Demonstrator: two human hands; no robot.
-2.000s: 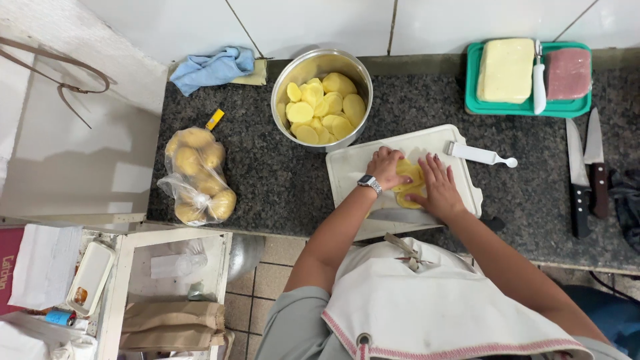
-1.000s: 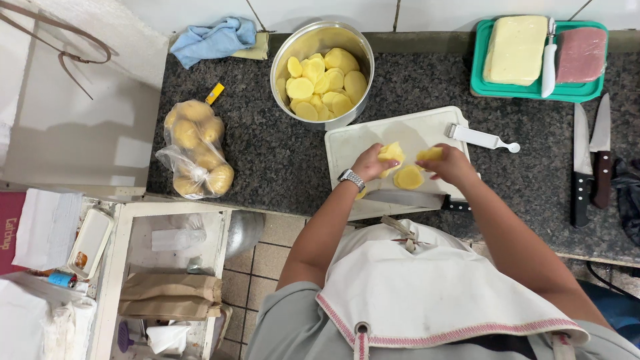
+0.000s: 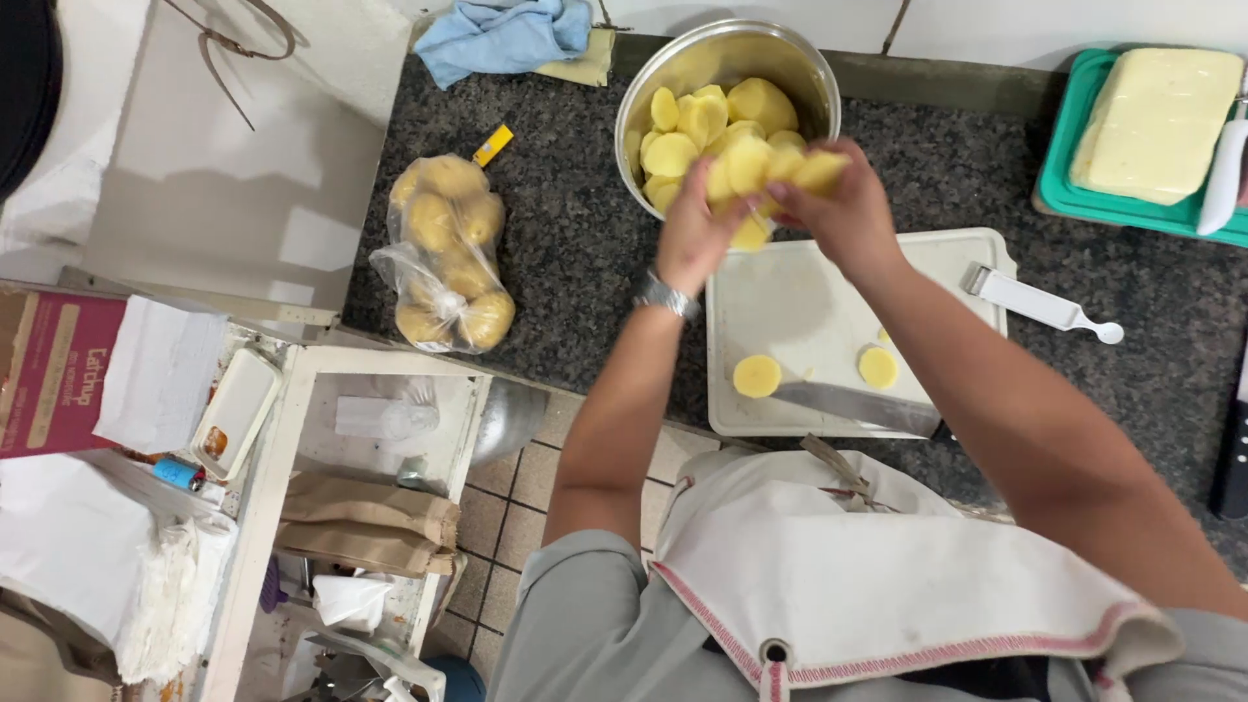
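Above the near rim of the metal pot (image 3: pixel 829 73), my left hand (image 3: pixel 700 229) and my right hand (image 3: pixel 838 210) hold several potato slices (image 3: pixel 746 168) between them. More slices (image 3: pixel 671 154) lie inside the pot. Below it is a white cutting board (image 3: pixel 809 292), with a potato slice (image 3: pixel 757 375) at its lower left and another slice (image 3: pixel 877 367) to the right. A knife (image 3: pixel 858 408) rests flat along the board's near edge, its handle partly hidden by my right arm. A white peeler (image 3: pixel 1038 300) lies over the board's right edge.
A plastic bag of whole potatoes (image 3: pixel 448 253) sits on the left of the granite counter, beside a small yellow object (image 3: pixel 493 144). Behind are a blue cloth (image 3: pixel 502 39) and the tiled wall. A green tray (image 3: pixel 1058 185) with a pale yellow block (image 3: pixel 1155 122) stands at right.
Both hands have moved from the cutting board up to the pot, with potato slices in them. The view has shifted somewhat.
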